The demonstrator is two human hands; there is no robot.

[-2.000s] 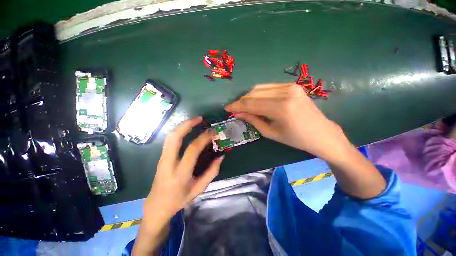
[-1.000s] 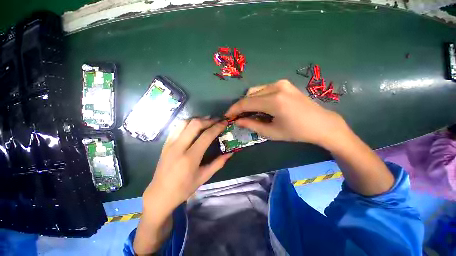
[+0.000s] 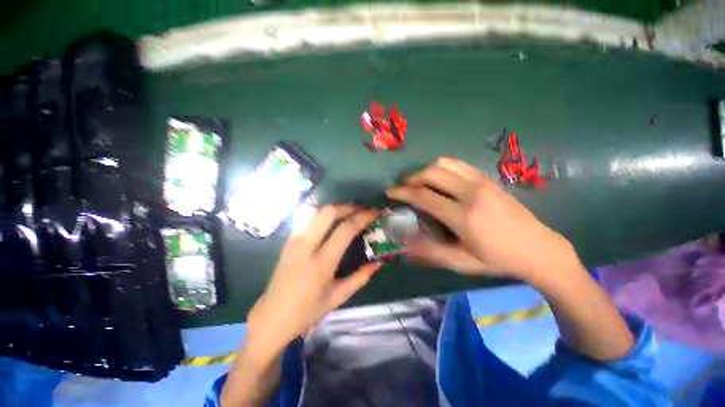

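A half-built handset (image 3: 383,239) with green board showing lies between my hands at the bench's near edge. My left hand (image 3: 314,256) grips its left end with fingers and thumb. My right hand (image 3: 471,226) is on its right end and covers much of it; the fingertips are blurred. Small red parts lie in two piles, one (image 3: 385,127) beyond the handset and one (image 3: 518,164) beyond my right hand. Whether a red part is in my fingers cannot be told.
Three open handsets lie at left: one tilted with bright glare (image 3: 270,193), one upper (image 3: 191,168), one lower (image 3: 189,268). A black blister tray (image 3: 79,215) fills the far left. A whitish rail (image 3: 381,28) runs behind. Another person's pink sleeve (image 3: 676,282) is at right.
The whole view has shifted, so bench things sit further right and lower. My right hand has moved from its pinch at the handset's upper edge to spread over its right end.
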